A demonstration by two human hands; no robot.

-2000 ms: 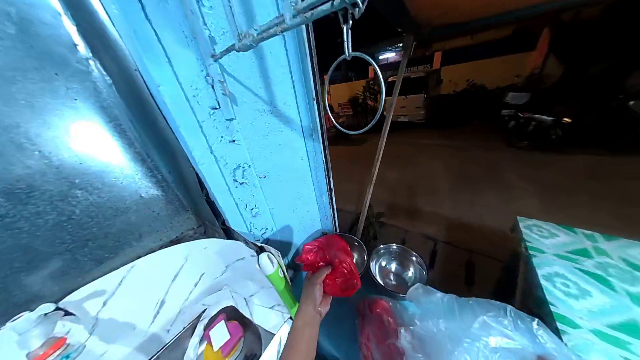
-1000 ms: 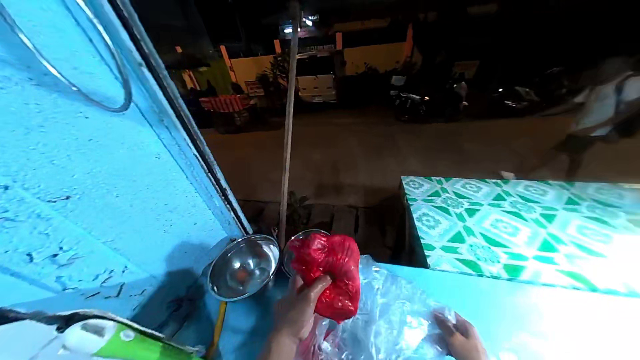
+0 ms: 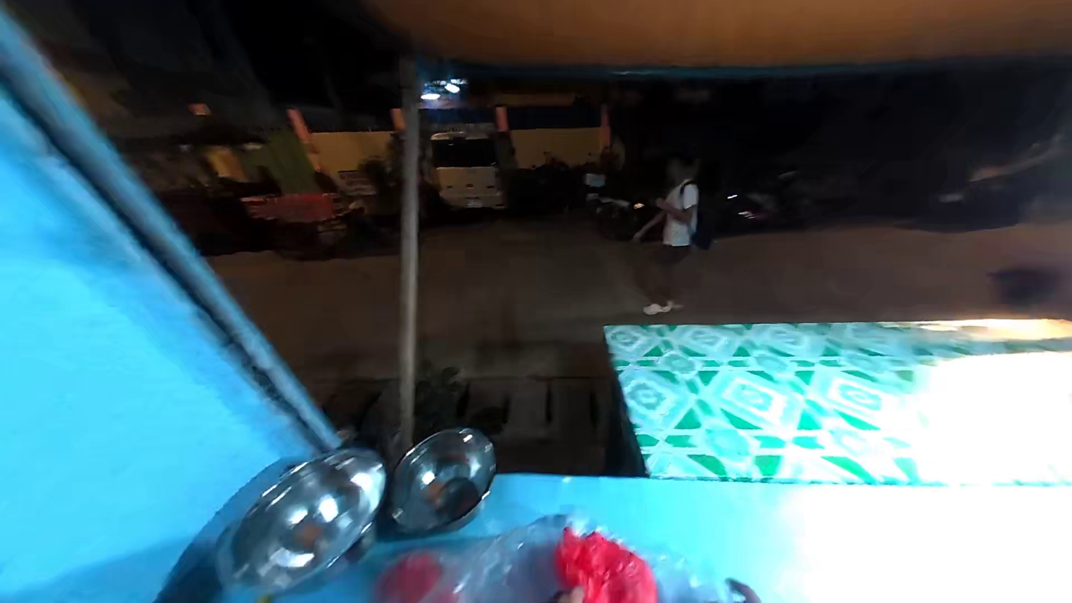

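Observation:
A red plastic bag shows at the bottom edge of the view, with fingertips of my left hand against its lower left side; the rest of that hand is out of frame. Around and behind it lies a clear plastic bag on the light blue counter. Another red bundle shows at the left end of the clear plastic. To the right, only a dark fingertip of my right hand is visible beside the clear plastic, so its grip cannot be told.
Two metal bowls stand at the left by the blue wall. A pole rises behind them. Beyond the counter is a table with a green patterned cover. A person walks on the road; vehicles stand behind.
The red bag went from beside the bowls to over the clear plastic, in my left hand. My right hand came into view at the clear plastic. The view has swung right and up.

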